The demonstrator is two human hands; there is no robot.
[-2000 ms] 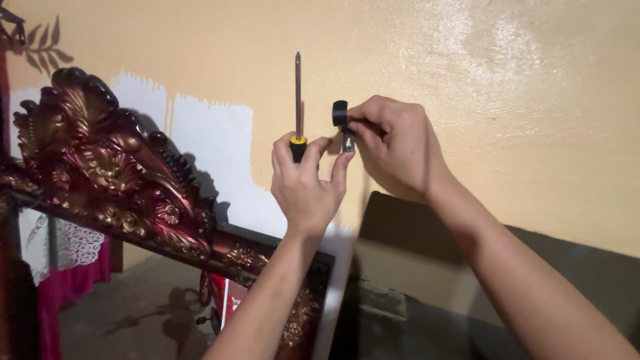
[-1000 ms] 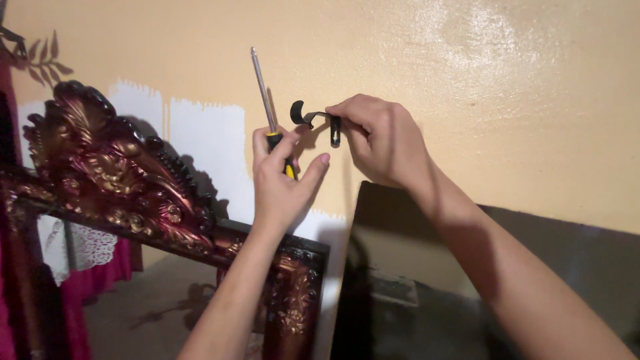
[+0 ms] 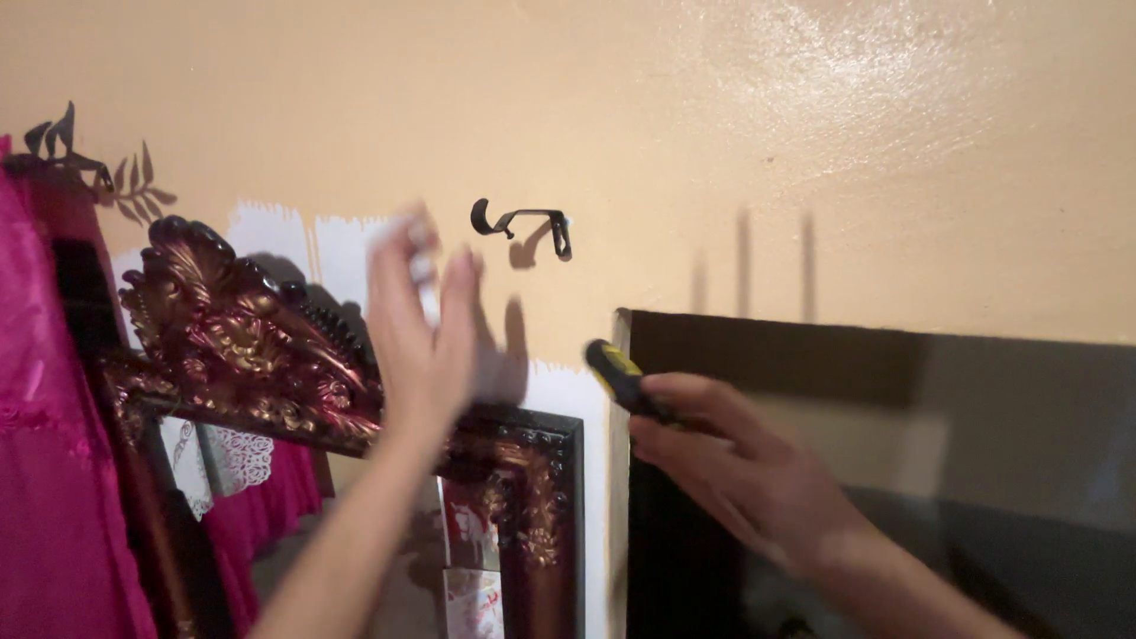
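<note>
A black metal curtain rod bracket [image 3: 537,215] hangs on the yellow wall at the centre, its curved cradle pointing left, with no hand touching it. My left hand [image 3: 426,311] is raised below and left of it, blurred, fingers apart; nothing is plainly seen in it. My right hand [image 3: 737,453], lower right, grips a screwdriver by its black and yellow handle [image 3: 621,377]. The handle's end points up and left; the shaft is hidden.
A carved, dark red and gold mirror frame [image 3: 568,524] leans at the left below the bracket. Magenta curtain [image 3: 53,426] hangs at the far left beside another black bracket with leaf shapes [image 3: 67,146]. A dark glossy panel [image 3: 887,399] fills the lower right.
The screwdriver has passed from my left hand to my right. My right hand has let go of the bracket, which stays on the wall, and has moved down and right.
</note>
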